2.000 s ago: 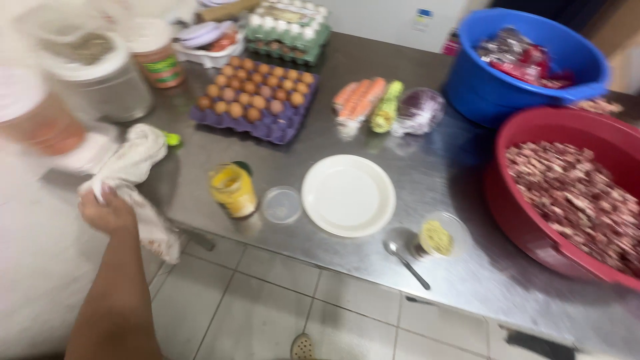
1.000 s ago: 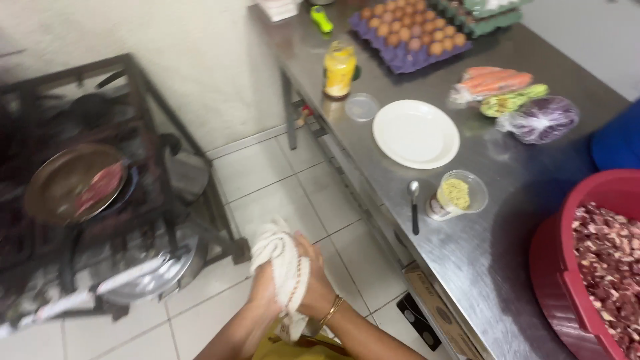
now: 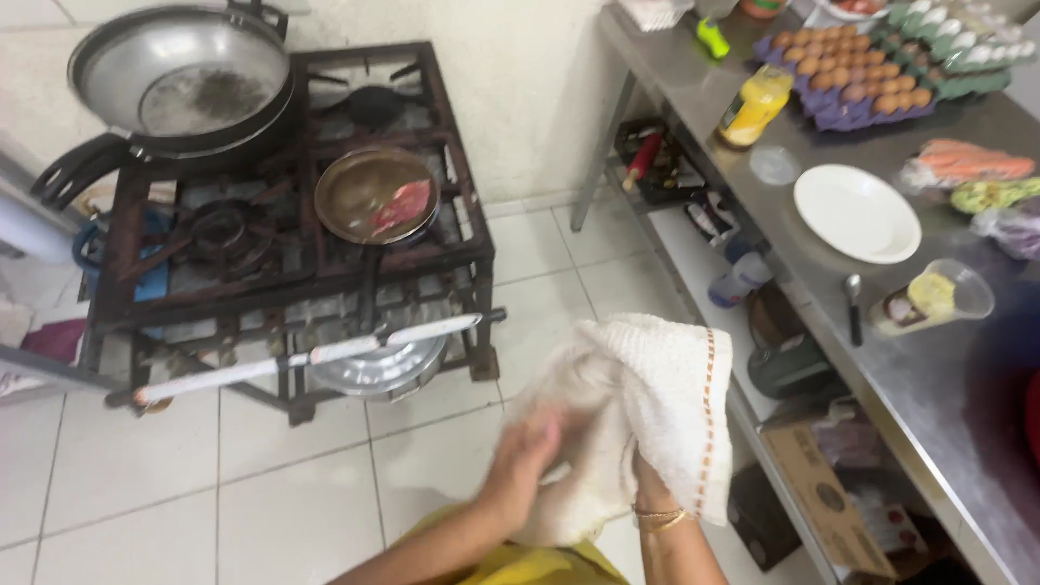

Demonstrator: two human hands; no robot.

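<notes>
A white cloth with orange stitching hangs between my hands, above the tiled floor. My right hand, with bracelets at the wrist, is mostly hidden beneath the cloth and holds it. At the cloth's left side is my left hand, blurred, its fingers against the fabric; its hold is unclear. On the stove to the left, a small frying pan contains a piece of raw-looking meat. A white plate lies on the steel table to the right.
A large pan stands on the stove's back left; the stove's front rail sticks out. The steel table bears a spoon, a tilted plastic cup, a yellow jar, eggs and wrapped carrots. Boxes fill the shelf below.
Two seconds ago my left hand was on the cloth at the table's far left end; now the cloth is between both hands in front of me. The view has swung left to the stove.
</notes>
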